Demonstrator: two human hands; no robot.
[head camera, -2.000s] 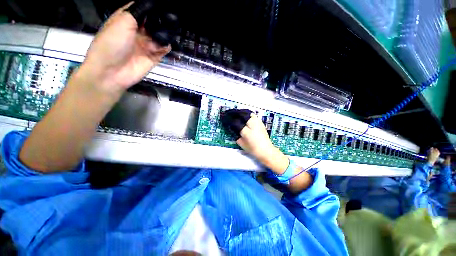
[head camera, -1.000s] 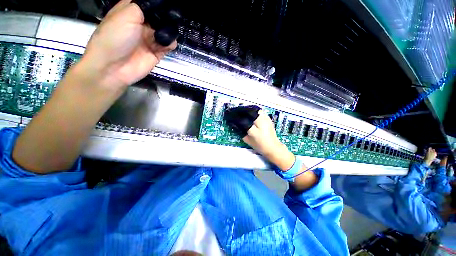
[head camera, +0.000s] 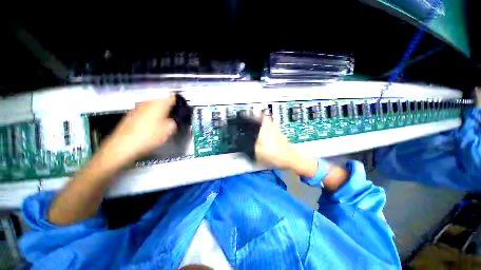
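A green circuit board (head camera: 207, 132) lies on the conveyor rail (head camera: 232, 164) in front of me. My left hand (head camera: 150, 126), with black finger cots, is blurred above the rail at the left edge of this board. Whether it holds a part cannot be told. My right hand (head camera: 263, 140), also with black finger cots and a light blue wrist strap (head camera: 320, 173), is over the board, its fingertips hiding part of it. Whether it holds anything cannot be told.
Boards with black components (head camera: 345, 112) run along the rail to the right; another board (head camera: 26, 153) lies left beyond a gap. A component tray (head camera: 163, 71) and clear empty trays (head camera: 311, 66) stand behind the rail. A coiled blue cord (head camera: 409, 50) hangs right. Another person's sleeve (head camera: 467, 142) is far right.
My left hand has come down and right from over the tray to the rail beside the board. My right hand remains over the board. The whole view has tilted.
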